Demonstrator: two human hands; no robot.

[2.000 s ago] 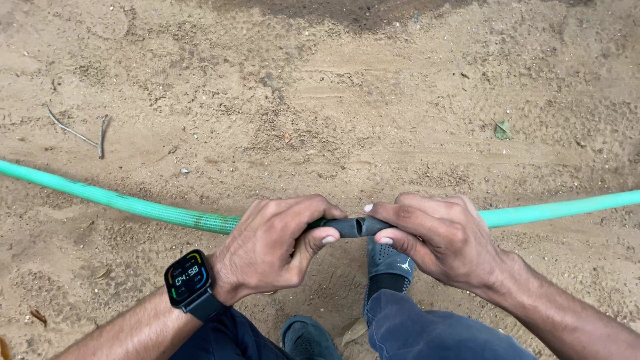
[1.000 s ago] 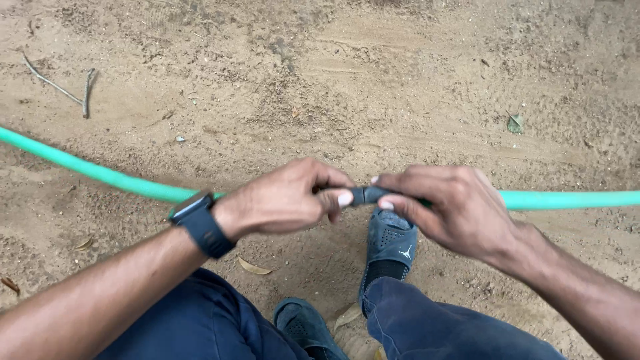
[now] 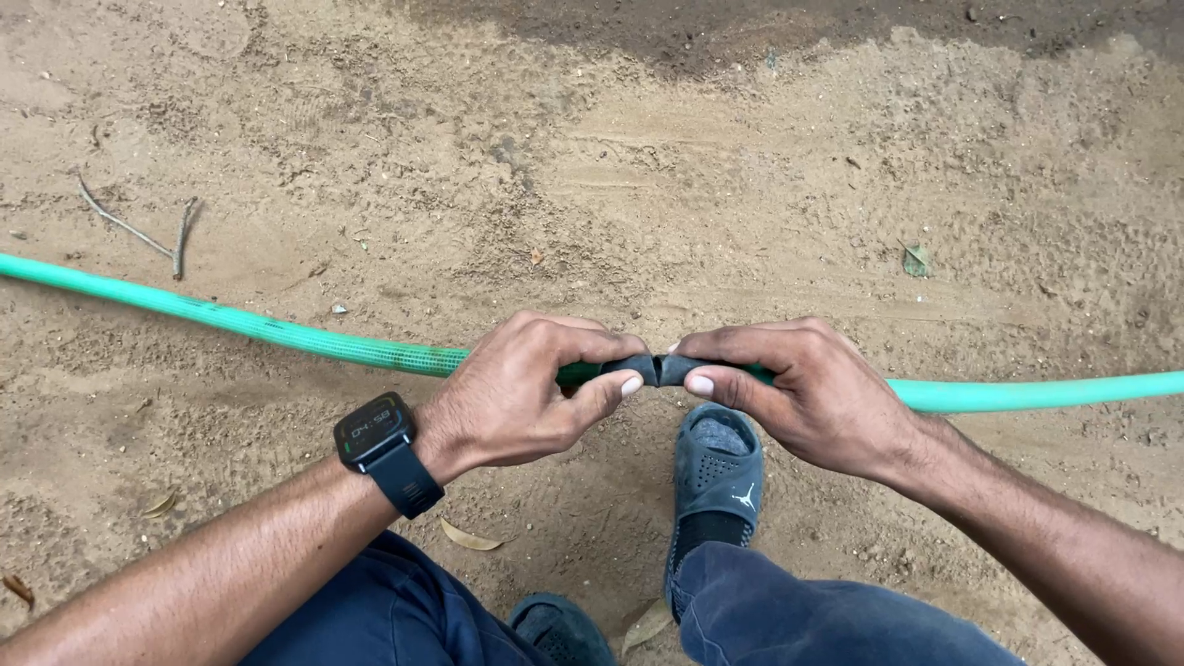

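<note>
A green garden hose (image 3: 305,339) runs across the view from the left edge to the right edge. Near the middle it has a dark connector piece (image 3: 658,371) with a narrow groove around it. My left hand (image 3: 546,388) grips the hose and the connector's left part between thumb and fingers. On the right part, my right hand (image 3: 786,384) pinches with its thumb and index finger, the other fingers around the hose. Both hands hide the hose beside the connector. A dark smartwatch (image 3: 375,432) is on my left wrist.
Sandy ground (image 3: 416,185) lies below, with a darker damp patch (image 3: 666,46) at the top. A forked twig (image 3: 176,242) is at the left, a green leaf (image 3: 916,260) at the right. My sandalled foot (image 3: 717,472) stands below my hands, the other (image 3: 560,634) lower left.
Both hands stay on the hose at the connector. My left hand and wrist have turned, so the watch face shows more fully than one second ago. The view has shifted somewhat.
</note>
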